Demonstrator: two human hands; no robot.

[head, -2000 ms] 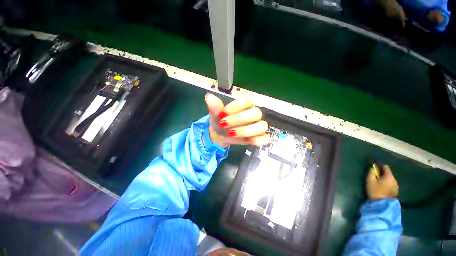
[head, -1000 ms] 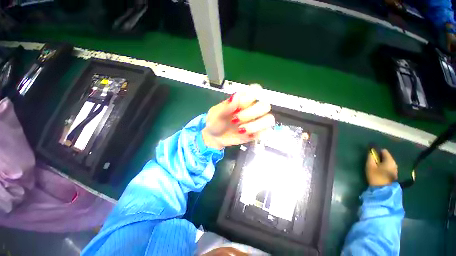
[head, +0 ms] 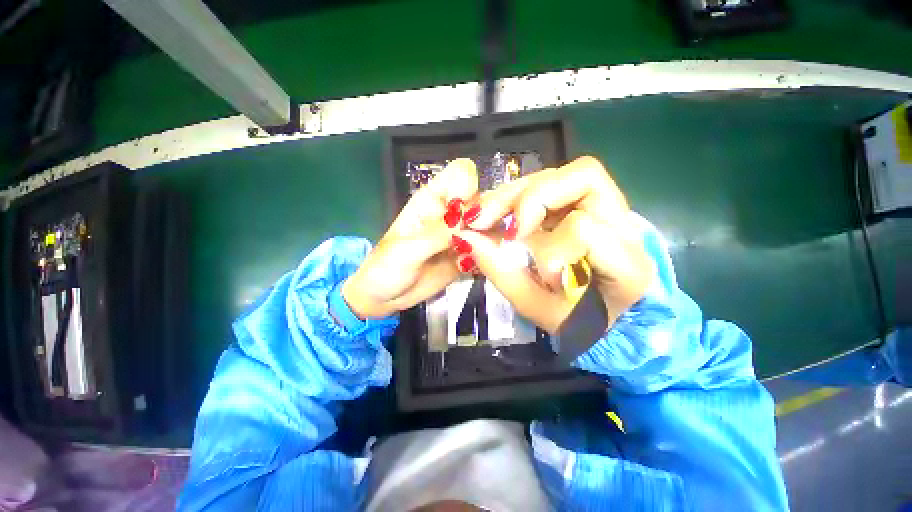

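An open tablet lies in a black foam tray in front of me, with white battery panels and a dark flat cable showing. My left hand and my right hand meet above its upper half, fingertips with red nails close together. Whether something small is between the fingertips cannot be told. My right hand holds a small yellow-and-black item, perhaps a tape roll, against its palm. The hands hide much of the tablet's board.
Another open tablet sits in a black tray at the left. A white rail and a grey post stand beyond. A white box with a yellow patch is at the right. A person's mauve sleeve shows at the lower left.
My right hand has come from the right side of the mat to meet my left hand over the tablet. The view has turned, and the tablet's glare has lessened.
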